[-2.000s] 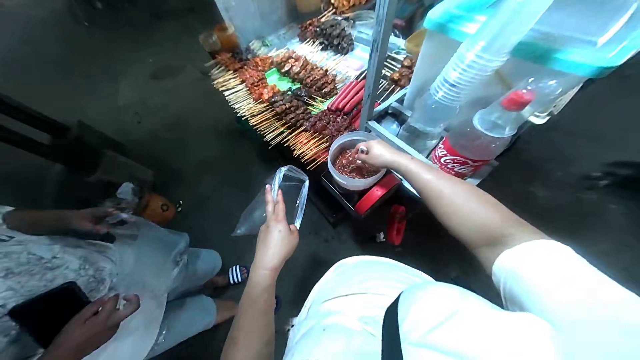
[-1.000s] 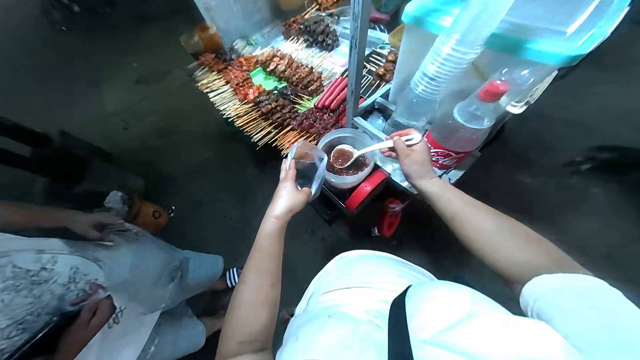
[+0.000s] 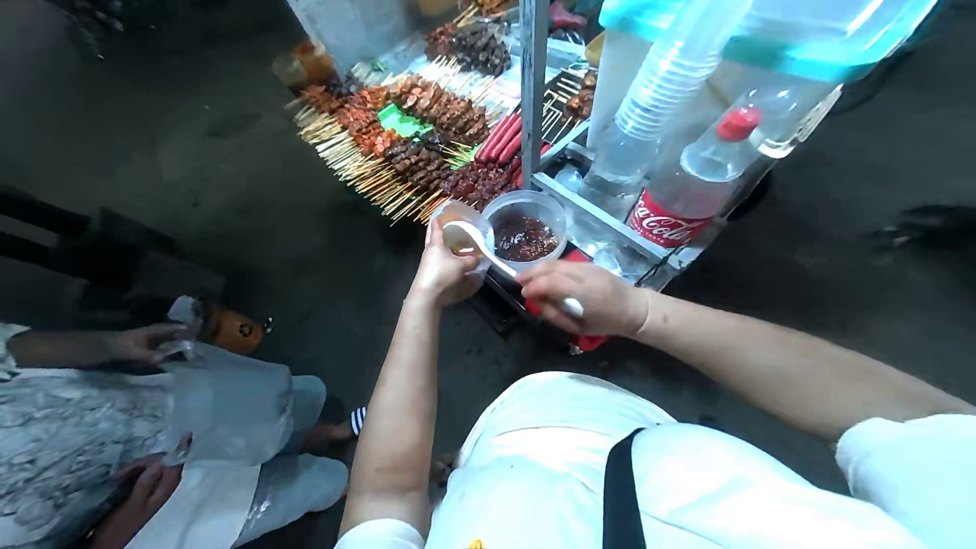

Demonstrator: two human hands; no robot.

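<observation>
My left hand holds up a small clear plastic bag by its mouth, just left of a round plastic tub of dark sauce with bits in it. In my right hand is the handle of a white ladle; its bowl end is tipped into the bag's opening, where some brownish liquid shows. Past the tub lie rows of meat skewers with their sticks pointing outward, and red sausages on sticks.
A metal post rises behind the tub. To the right stand a Coca-Cola bottle with a red cap, stacked clear cups and a teal-rimmed container. At lower left, another person holds a clear plastic bag.
Two seconds ago my right hand was at the tub; one second ago it held the ladle over the sauce. Now the ladle's bowl has moved left into the small bag.
</observation>
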